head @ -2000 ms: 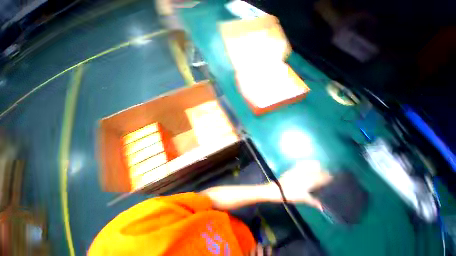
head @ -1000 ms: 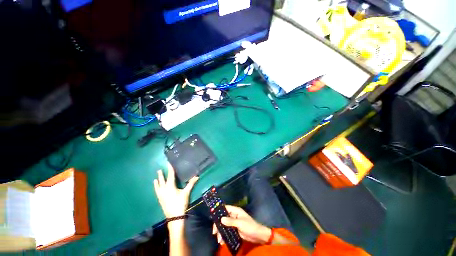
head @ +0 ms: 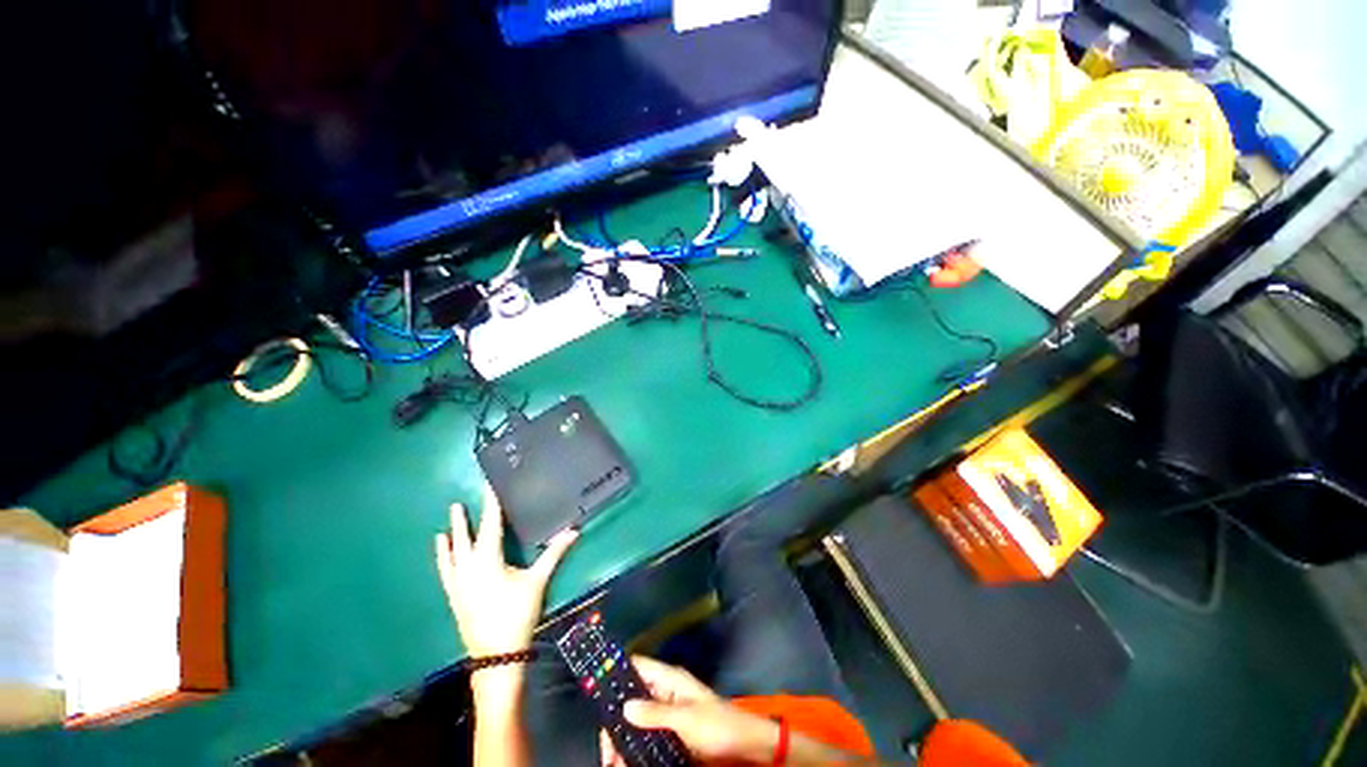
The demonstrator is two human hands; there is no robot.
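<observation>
The flat black square set-top box [head: 558,471] lies on the green bench, with thin black leads running from its back edge. My left hand [head: 498,587] is at the box's front left corner, thumb and fingers spread, with the thumb at the front edge and nothing gripped. My right hand [head: 678,710] holds the black remote control [head: 612,686] below the bench's front edge, thumb on its buttons. The remote's lower end is partly hidden by my hand.
An open orange box [head: 206,599] stands at bench left. A power strip [head: 558,318] with plugs, a tape roll [head: 272,370] and the monitor [head: 525,120] are behind. A closed orange box [head: 1017,507] sits on a dark stool [head: 975,637] at right.
The view has shifted slightly, so bench things appear a little further left. My left hand stays by the box and my right hand still holds the remote.
</observation>
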